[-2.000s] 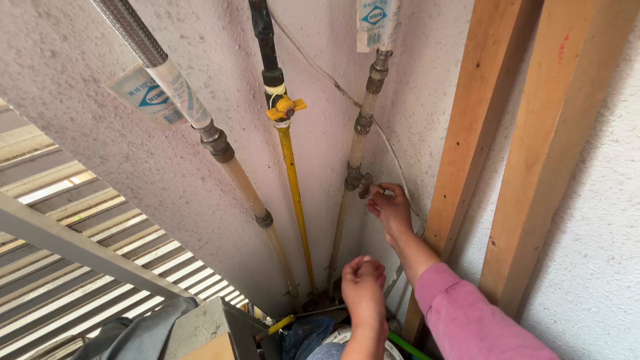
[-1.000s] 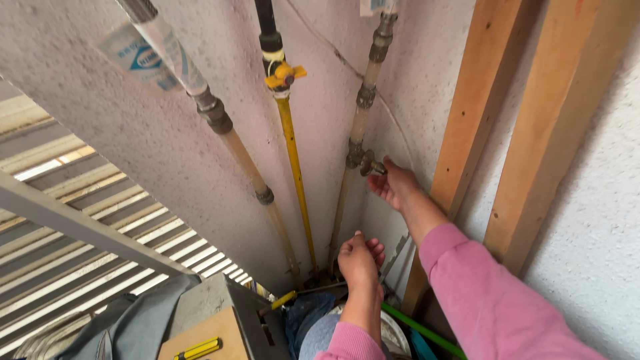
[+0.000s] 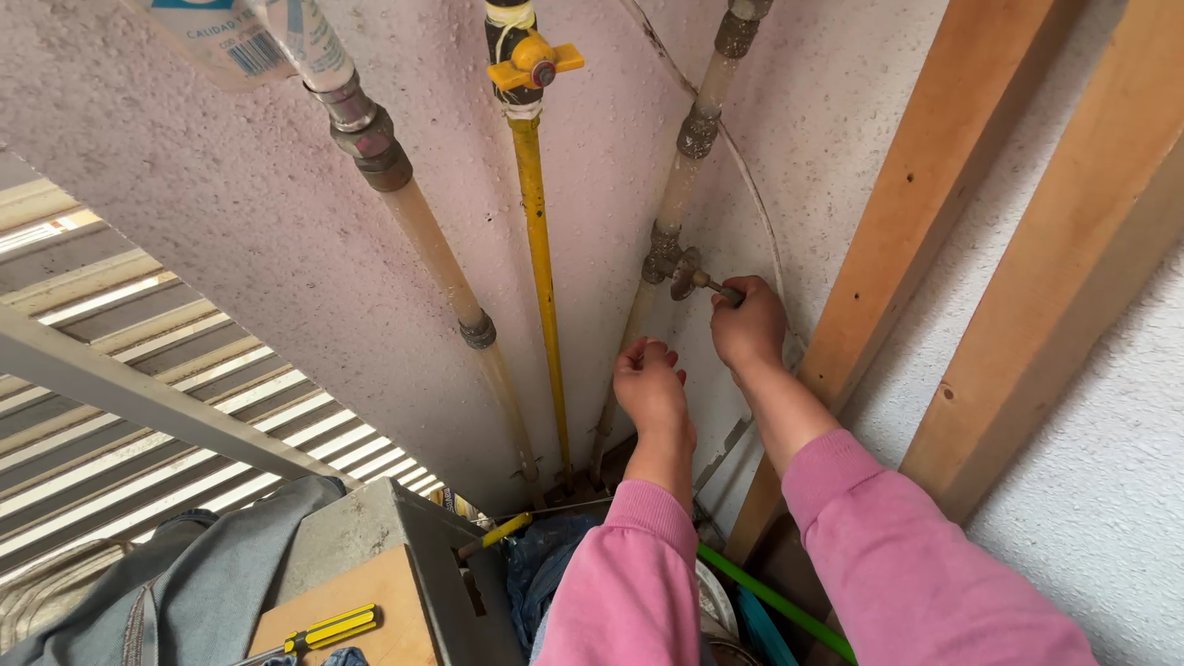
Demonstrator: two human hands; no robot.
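Observation:
My right hand (image 3: 751,319) pinches a small dark cylindrical metal part (image 3: 729,294) at the end of the stem of a round valve handwheel (image 3: 685,273). That valve sits on the right translucent pipe (image 3: 681,192), beside a corroded fitting (image 3: 662,252). Below and left of it, my left hand (image 3: 650,384) is raised in front of the pipe's lower part with curled fingers; whether it holds something small cannot be told. A yellow pipe (image 3: 538,222) with a yellow-handled valve (image 3: 536,65) runs down the middle, and another translucent pipe (image 3: 430,236) stands left of it.
Wooden beams (image 3: 911,176) lean at the right. A yellow-and-black screwdriver (image 3: 331,629) lies on a wooden board (image 3: 393,592) over a grey metal box (image 3: 347,532), beside grey cloth (image 3: 227,564). A green rod (image 3: 782,599) and dark plastic (image 3: 546,555) are low down. Slats (image 3: 139,370) border the left.
The view has moved closer to the pipes and valve. My right hand now sits farther out from the fitting, at the stem's end. The screwdriver, seen one second ago, still lies on the board.

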